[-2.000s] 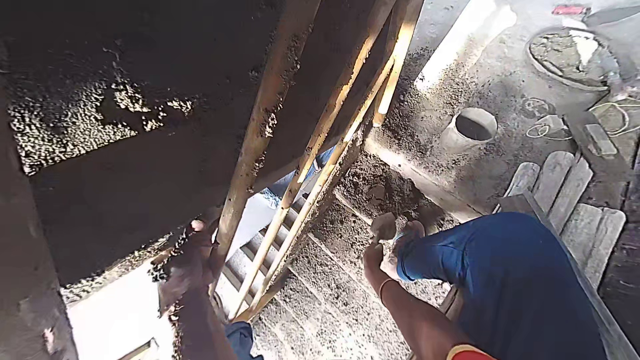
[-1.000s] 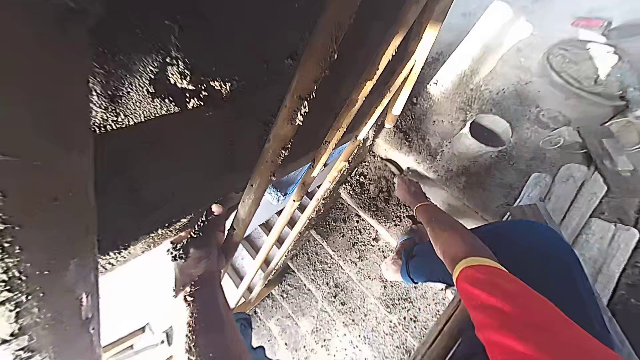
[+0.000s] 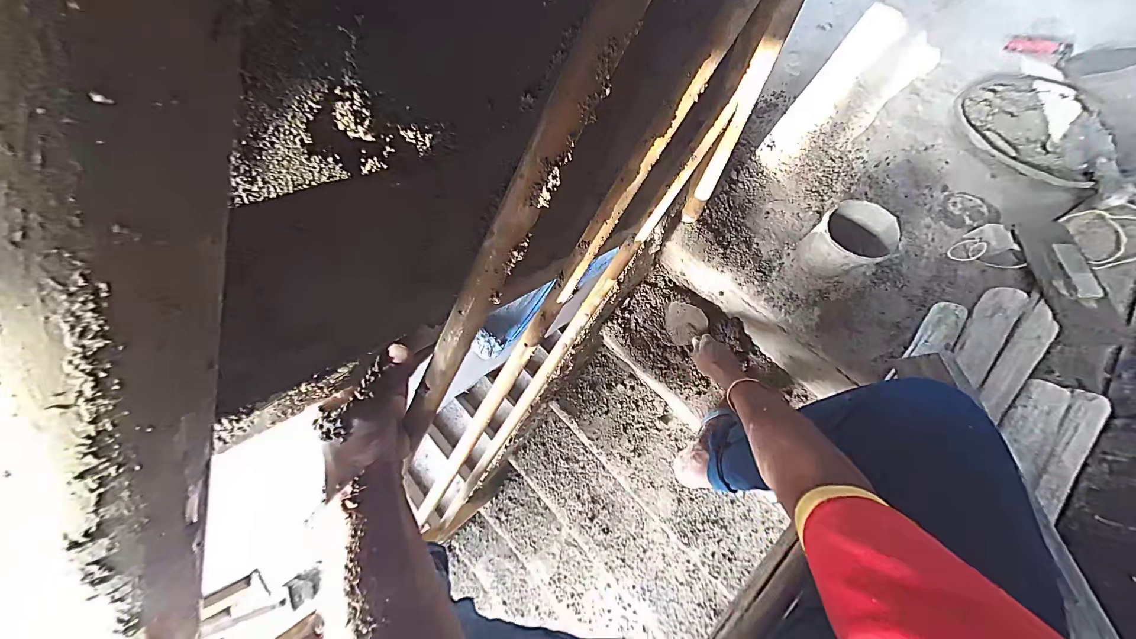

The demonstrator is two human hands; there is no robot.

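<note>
My right hand is closed on a trowel whose rounded blade lies over a heap of dark mortar on the plank platform. In shadow on the left, my left hand is against the mortar-crusted edge of a dark board, beside a slanting wooden pole. Whether its fingers grip that edge cannot be told. Rough mortar covers part of the surface above the board.
Several slanting poles stand between my hands. Below are a round pipe-like container, a tub of mortar, a thin cord and round-ended wooden slats. A bare foot rests beside the mortar heap.
My right hand with the trowel reached to the heap's far edge a second ago and is now drawn back over it. My left hand stays by the board's edge.
</note>
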